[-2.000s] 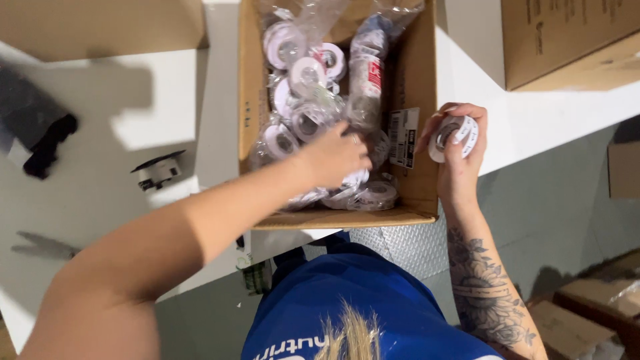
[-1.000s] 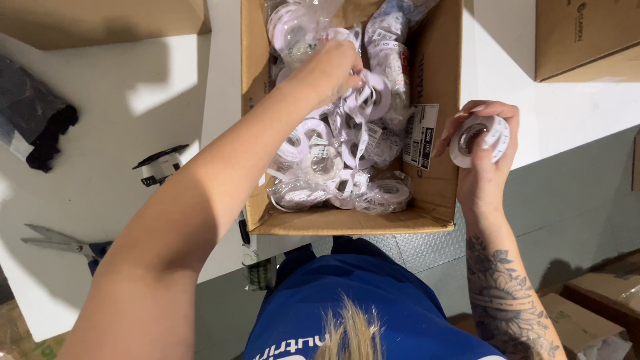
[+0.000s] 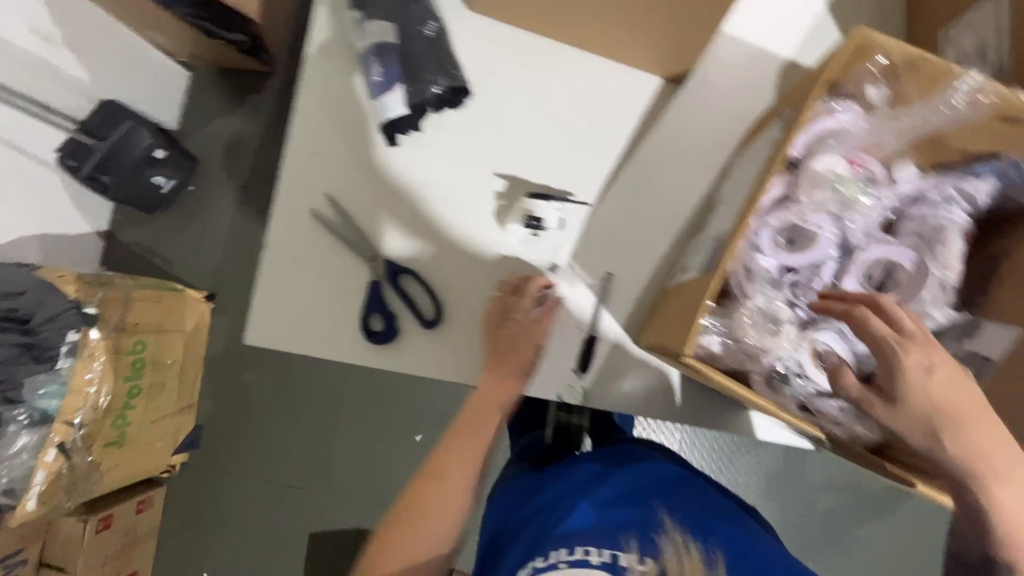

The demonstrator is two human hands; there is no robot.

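Observation:
My left hand (image 3: 520, 328) is on the white table near its front edge, fingers bent. Blur hides whether it holds anything. Just beyond it lies a small white-and-black object (image 3: 544, 218). Blue-handled scissors (image 3: 376, 268) lie with blades apart to its left, and a thin dark-handled tool (image 3: 594, 328) lies to its right. Over the cardboard box (image 3: 744, 232) at the right, my right hand (image 3: 896, 364) has its fingers spread, the thumb at a white tape-like roll (image 3: 824, 358). Many white rolls (image 3: 800, 238), some in clear plastic, fill the box.
A black plastic package (image 3: 412, 60) lies at the table's far side, near another cardboard box (image 3: 608, 28). Beyond the table's left edge are an open carton (image 3: 156, 384) with plastic in it and a black bag-like item (image 3: 128, 156).
The view has swung left. My left hand has left the box for the table. My right hand, earlier holding a white roll beside the box, is now above the rolls inside it with fingers spread.

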